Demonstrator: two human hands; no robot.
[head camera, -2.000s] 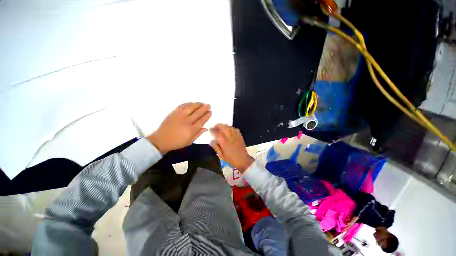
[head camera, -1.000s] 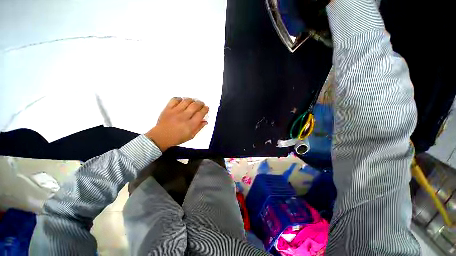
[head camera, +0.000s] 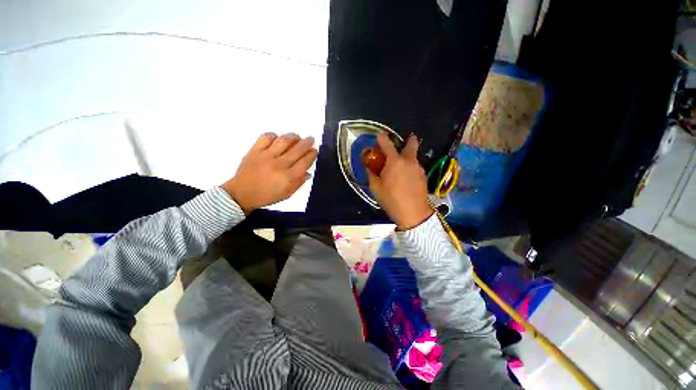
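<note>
A white garment panel (head camera: 191, 84) lies flat on the black pressing cloth (head camera: 389, 68), with thin grey seam lines across it. My left hand (head camera: 273, 171) lies on the panel near its lower right corner, palm down, fingers slightly spread, holding nothing. My right hand (head camera: 400, 183) grips the orange-brown handle of the steam iron (head camera: 356, 156). The iron stands on the black cloth just right of the panel's edge, its pointed tip facing up and left. Part of the handle is hidden under my right hand.
The blue rest pad with a worn tan top (head camera: 507, 114) is at the right. Yellow and green snips (head camera: 444, 176) and a white roll (head camera: 443, 208) lie near the iron. A yellow hose (head camera: 526, 324) trails to the lower right. Blue crates (head camera: 393, 305) with pink scraps stand on the floor.
My right hand, first beside my left on the panel, went to the iron at the upper right. The iron has since come down and left, beside the panel. My left hand stays on the panel.
</note>
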